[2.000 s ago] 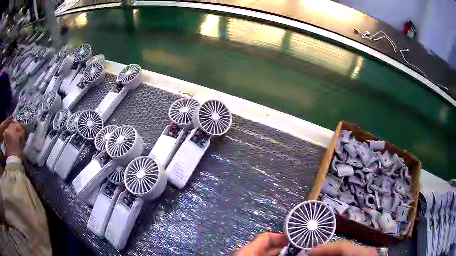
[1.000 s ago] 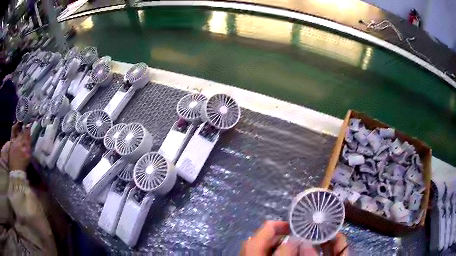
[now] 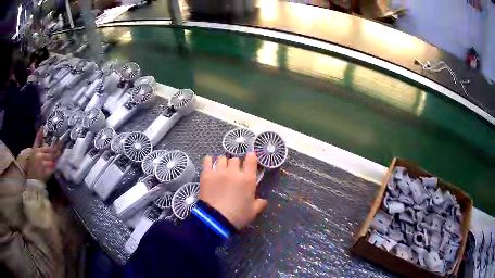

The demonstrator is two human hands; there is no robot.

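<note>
My left hand (image 3: pixel 230 187), bare, with a blue band at the wrist and a dark sleeve, reaches palm down over a pair of pale grey-white handheld fans. Its fingertips lie at the necks just below the left fan head (image 3: pixel 239 141) and the right fan head (image 3: pixel 270 149). The hand hides most of both handles; whether it grips one cannot be told. My right hand is not in view.
Waiting fans (image 3: pixel 172 166) lie in overlapping rows at left on bubble wrap (image 3: pixel 304 217). A cardboard box (image 3: pixel 374 209) of small neck pieces stands at right, pale shells beyond it. A green belt (image 3: pixel 325 103) runs behind. A co-worker's hand (image 3: pixel 42 162) is at far left.
The fan held low in front by both hands is out of view. My left hand has moved up and left onto the fan pair. My right hand has left the picture. The view has shifted left.
</note>
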